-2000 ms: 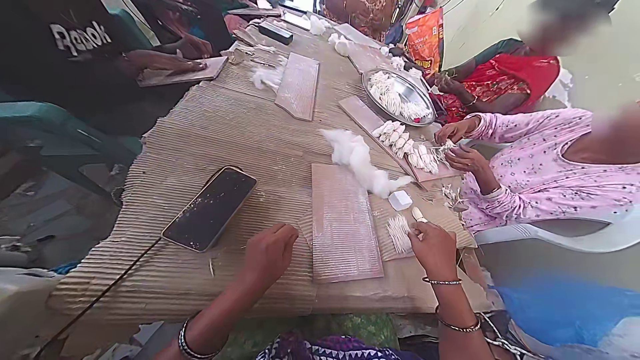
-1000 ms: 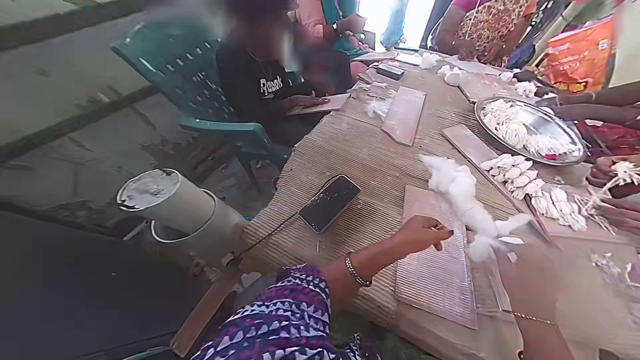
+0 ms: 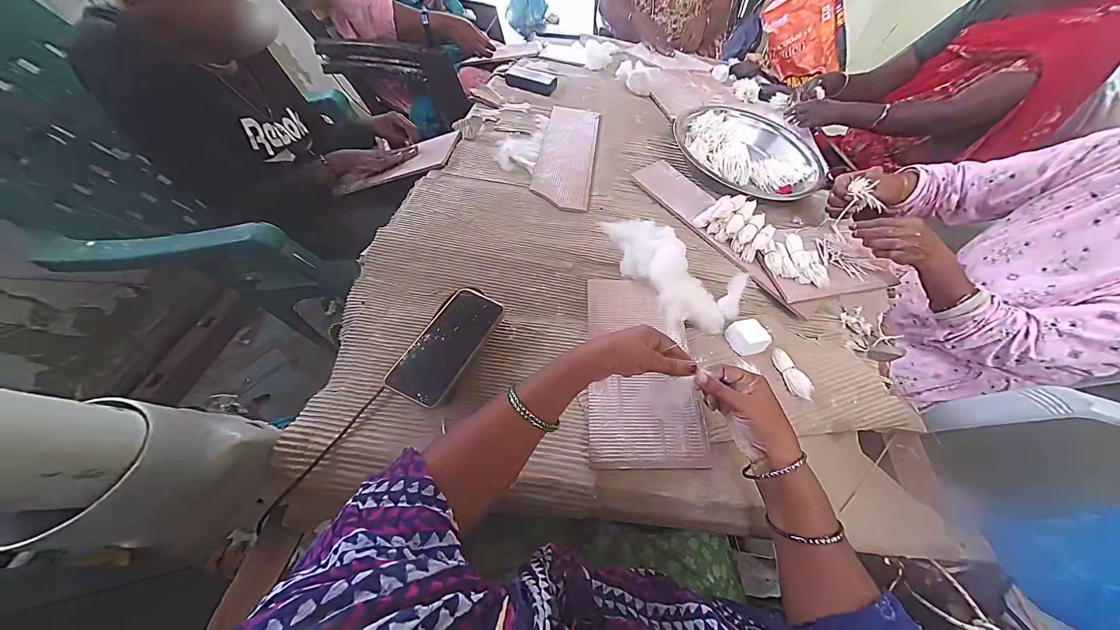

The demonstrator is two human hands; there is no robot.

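My left hand (image 3: 643,353) and my right hand (image 3: 742,404) meet fingertip to fingertip above a ribbed board (image 3: 647,437). Thumb and fingers are pinched on both; a small wisp of cotton seems to be between them, too fine to tell clearly. Fluffy white cotton wool (image 3: 661,267) lies over the board's far end. Right of it sit a small white block (image 3: 748,337) and a tied bundle of cotton wicks (image 3: 793,374). Part of another wick pile shows behind my right hand.
A phone (image 3: 444,346) with a cable lies at left on the corrugated cardboard (image 3: 525,262). Beyond are a steel tray (image 3: 750,150) of wicks, a board (image 3: 700,210) with wick bundles, and another board (image 3: 567,157). Several people sit around the table, one's hands (image 3: 901,219) near the tray.
My hands were apart in both earlier frames and have come together over the ribbed board. The view has swung back toward the right since one second ago.
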